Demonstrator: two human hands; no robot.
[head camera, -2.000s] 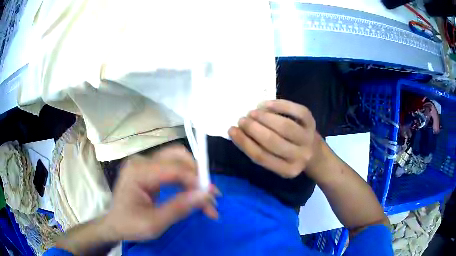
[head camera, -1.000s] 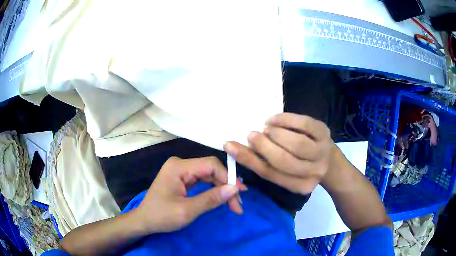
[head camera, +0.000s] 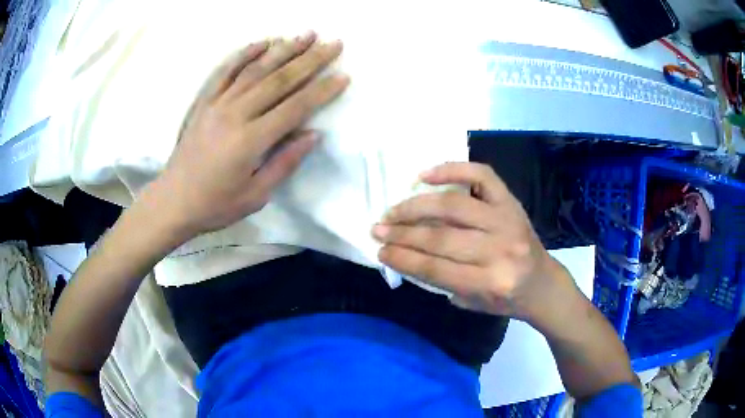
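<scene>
A cream fabric panel (head camera: 408, 90) lies over the table and hangs over its front edge toward my lap, looking white under the lamp. My left hand (head camera: 257, 122) lies flat on the panel with its fingers spread and holds nothing. My right hand (head camera: 457, 237) grips the panel's lower right corner, fingers on top; the thumb is hidden. A narrow white tape (head camera: 394, 276) pokes out at the cloth's lower edge, just left of my right fingertips. Most of the tape is hidden or lost in the glare.
A ruler strip (head camera: 604, 86) runs along the table edge. A smartphone (head camera: 645, 20) and orange-handled snips (head camera: 683, 77) lie at upper right. A blue basket (head camera: 637, 245) of scraps stands at right. A white board (head camera: 531, 363) lies beside my lap. Cream garment pieces (head camera: 20, 294) sit at left.
My left hand has let go of the white tape near my lap and moved up onto the panel. My right hand stays at the corner. The tape end now lies at the cloth's edge.
</scene>
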